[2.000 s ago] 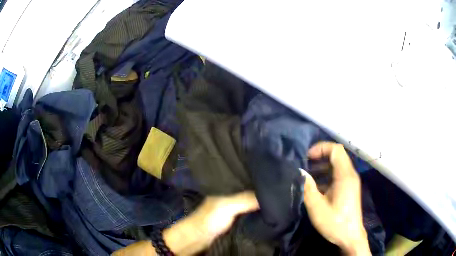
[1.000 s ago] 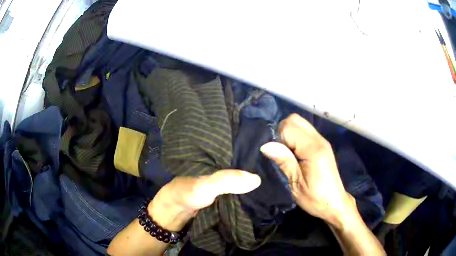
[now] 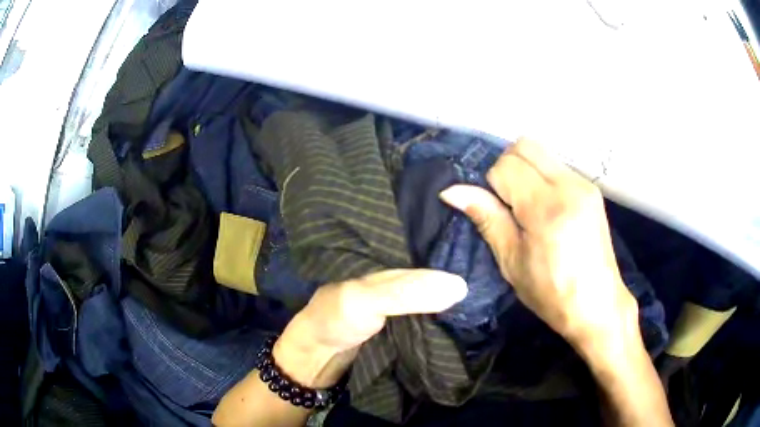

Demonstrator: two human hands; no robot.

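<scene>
My left hand [image 3: 367,313] holds a bunched garment piece, with the thumb on top and the fingers hidden under the cloth. The piece shows olive-brown striped fabric [image 3: 342,204] on the left and dark navy denim [image 3: 471,275] on the right. My right hand [image 3: 550,225] grips the denim's upper right edge beside the table edge, thumb on the cloth, other fingers mostly hidden or curled. A pale thread [image 3: 289,179] lies on the striped fabric.
The white table [image 3: 350,50] spans the top, its front edge sloping down right. Heaped denim [image 3: 183,354] lies at left with a tan patch [image 3: 240,253]; another tan patch [image 3: 698,329] is at lower right. Thin snips [image 3: 744,42] show at the top right corner.
Both hands have moved right, my right hand also up toward the table edge. More blue denim shows between them. Earlier, the striped fabric was less spread and my left hand was blurred.
</scene>
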